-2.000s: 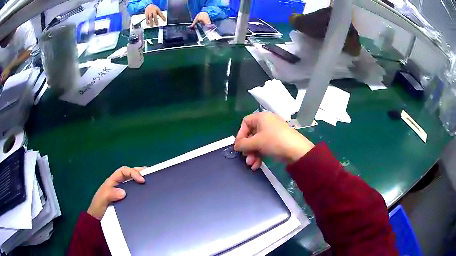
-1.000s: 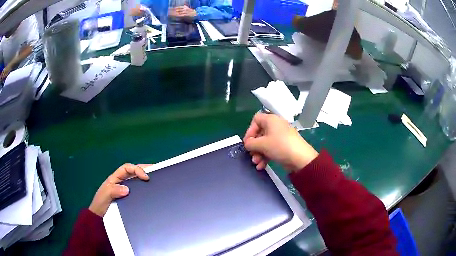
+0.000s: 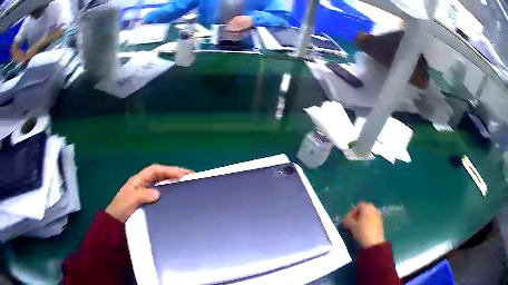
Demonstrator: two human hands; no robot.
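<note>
A dark grey tablet [image 3: 239, 222] lies back up on white sheets [image 3: 340, 257] at the bottom middle, with a dark camera spot at its top right corner. My left hand [image 3: 142, 192] grips the tablet's top left corner and the sheet edge, thumb on top. My right hand [image 3: 365, 224] is right of the tablet, over the green bench, away from it. It is blurred, with fingers curled; whether it holds anything cannot be told. Faint clear film [image 3: 392, 210] shows on the bench beside it.
A small white bottle [image 3: 314, 149] and white tissues [image 3: 334, 121] stand by a metal post [image 3: 390, 89]. A paper stack [image 3: 50, 189] with a dark tablet is at left. A white dispenser bottle [image 3: 185, 50] and a wrapped roll [image 3: 100, 44] are beyond. A person in blue sits opposite.
My right hand has left the camera corner and moved right and down over the bench. My left hand keeps its hold. The view has shifted, and the small bottle is now uncovered.
</note>
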